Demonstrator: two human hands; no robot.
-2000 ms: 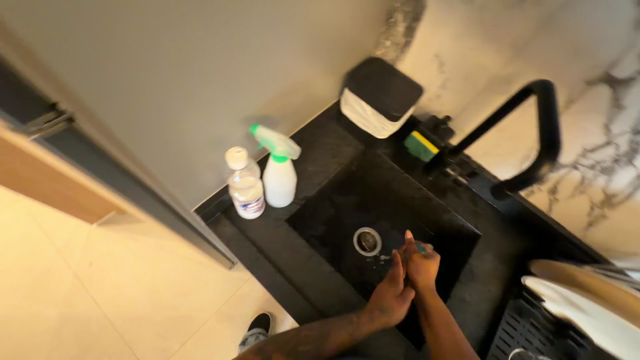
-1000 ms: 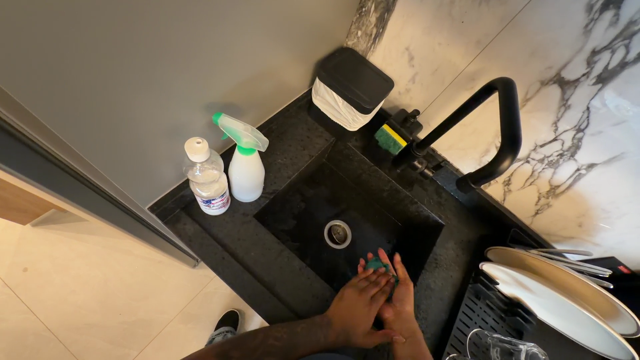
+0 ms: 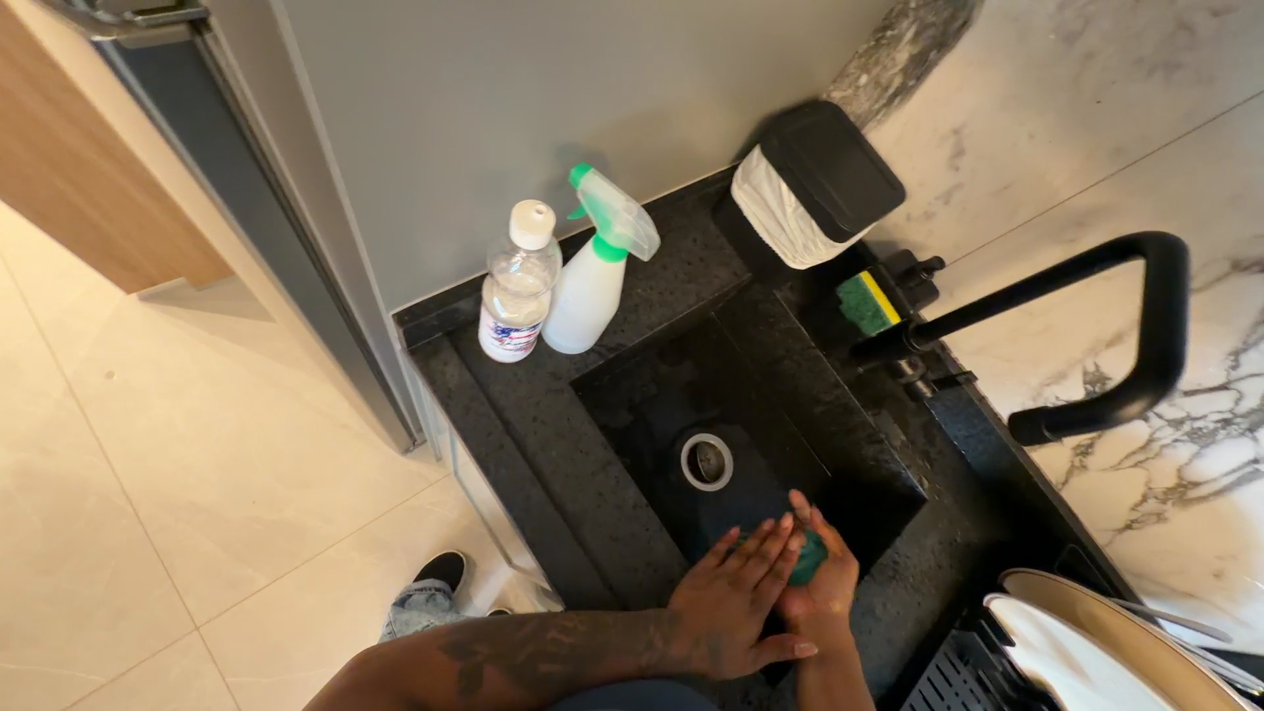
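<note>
Over the near end of the black sink basin (image 3: 652, 395), my left hand (image 3: 736, 597) and my right hand (image 3: 825, 583) are pressed together around a small green item (image 3: 808, 558), possibly soap or a scrubbing pad. The arm that enters from the left reaches across, its hand lying flat with fingers over the other palm. The hand beside it is palm up, with the green item showing between its fingers. Which arm is left and which is right cannot be told surely, as the view is tilted. The sink drain (image 3: 707, 462) lies just beyond the fingertips.
A clear plastic bottle (image 3: 518, 286) and a spray bottle (image 3: 597, 272) stand on the counter. Behind the basin are a lidded black bin (image 3: 834, 168), a green-and-yellow sponge (image 3: 869, 303) and a black faucet (image 3: 1165, 316). Plates (image 3: 1057, 652) stand in a black dish rack (image 3: 948, 681).
The hands have stayed together over the sink, shifting against each other. Since the oldest frame, the flat hand has come to lie over the other one, and the green item shows more.
</note>
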